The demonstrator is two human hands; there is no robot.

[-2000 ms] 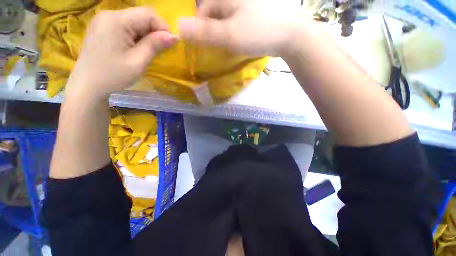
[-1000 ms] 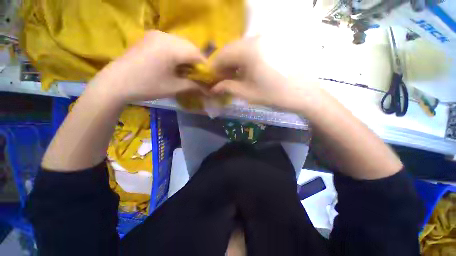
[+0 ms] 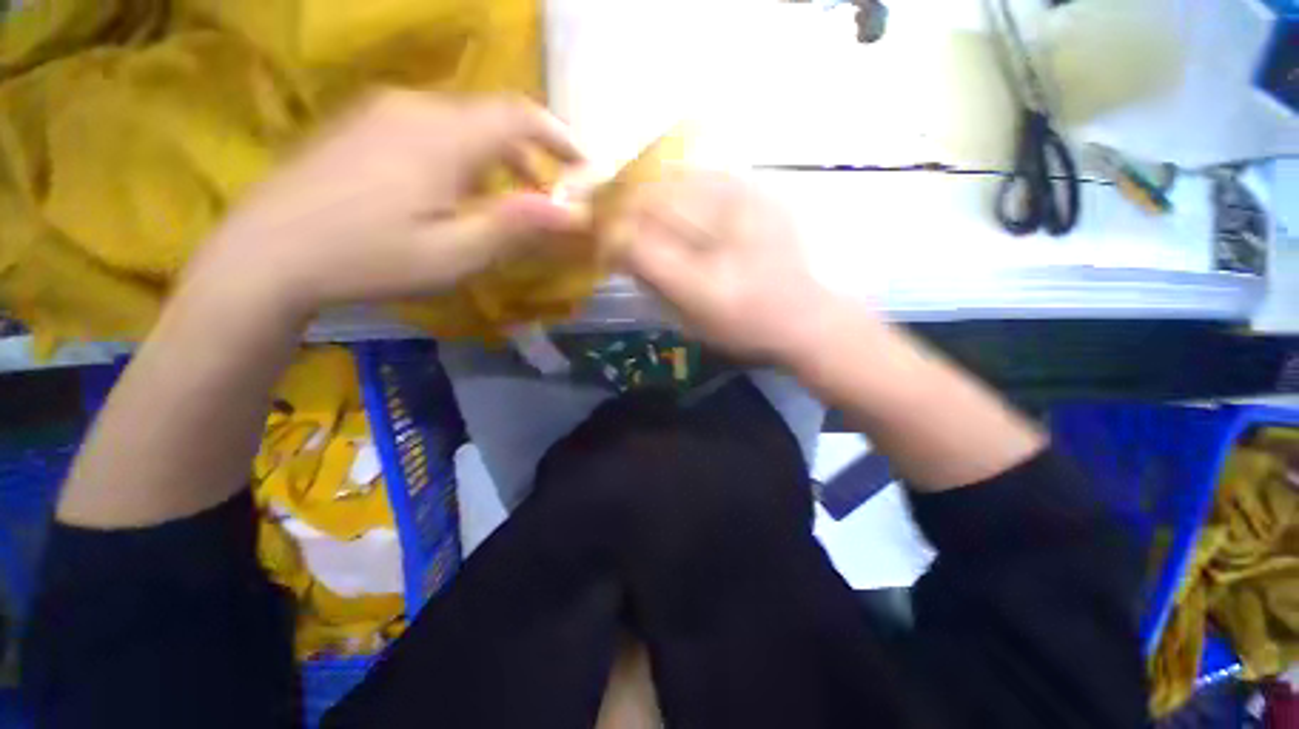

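Observation:
A mustard-yellow garment (image 3: 128, 157) lies in a large soft pile at the upper left of the white table. My left hand (image 3: 413, 200) pinches an edge of it near the table's front edge. My right hand (image 3: 712, 257) is just to the right and holds a part of the same yellow fabric, blurred by motion. A small pale tab (image 3: 539, 348) hangs from the fabric below my left hand. The fingertips and the exact fold between them are blurred.
Black-handled shears (image 3: 1037, 178) lie on the table (image 3: 912, 292) at the right, with small snips (image 3: 1135, 182) beside them. A small dark machine part (image 3: 866, 19) shows at the top edge. Blue baskets (image 3: 413, 470) with yellow pieces stand below. A dark phone (image 3: 858, 484) lies on a white shelf.
The view has shifted, so the shears appear further left and the machine head is mostly out of frame. My hands have moved slightly apart, with the yellow fabric still between them.

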